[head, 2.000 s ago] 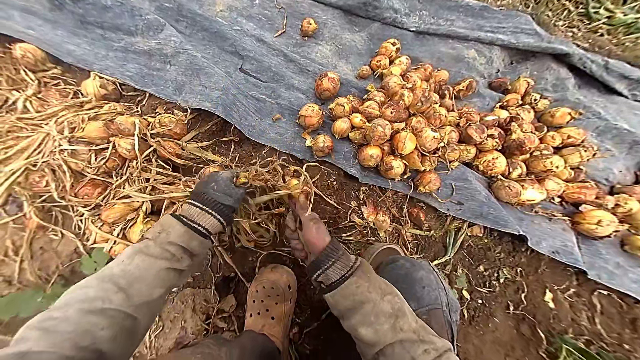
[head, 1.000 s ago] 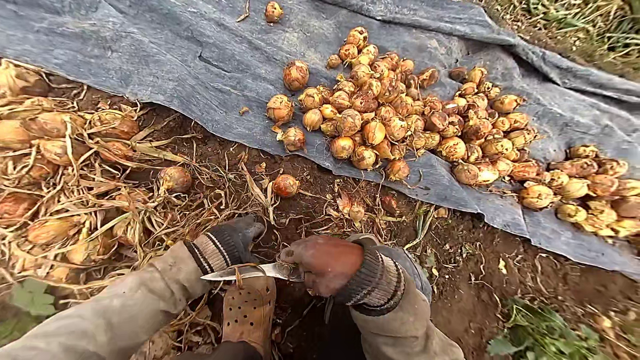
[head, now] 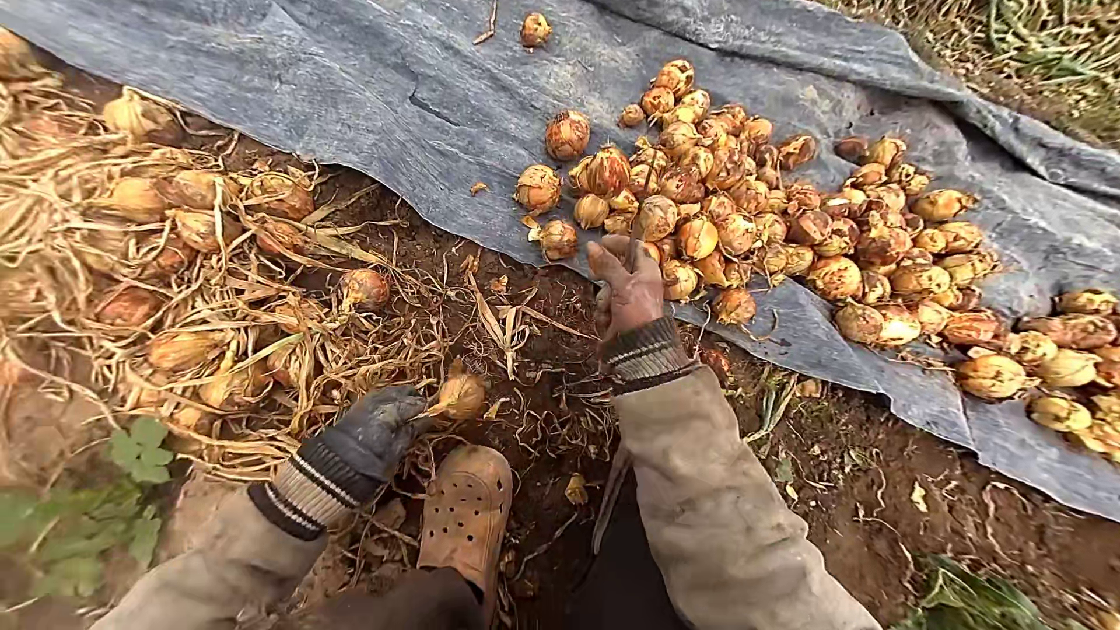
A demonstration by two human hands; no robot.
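My left hand (head: 378,430), in a dark glove with a striped cuff, holds a yellow-brown onion (head: 459,395) by its neck, low over the soil and just above my clog. My bare right hand (head: 628,287) is raised at the near edge of the grey sheet, by the large pile of onions (head: 735,232). Its fingers are bent, and a thin, dark, blade-like piece rises from them in front of the onions; it looks like the knife, its handle hidden in the hand.
Onions with long dry tops (head: 210,350) lie heaped at left, a loose one (head: 364,289) at their edge. The grey sheet (head: 367,105) runs across the top and right. My clog (head: 465,516) stands on root-strewn soil, with green leaves (head: 74,525) at lower left.
My right hand, with the knife low beside my left hand one second ago, has moved up toward the pile. My left hand has moved left and now holds an onion.
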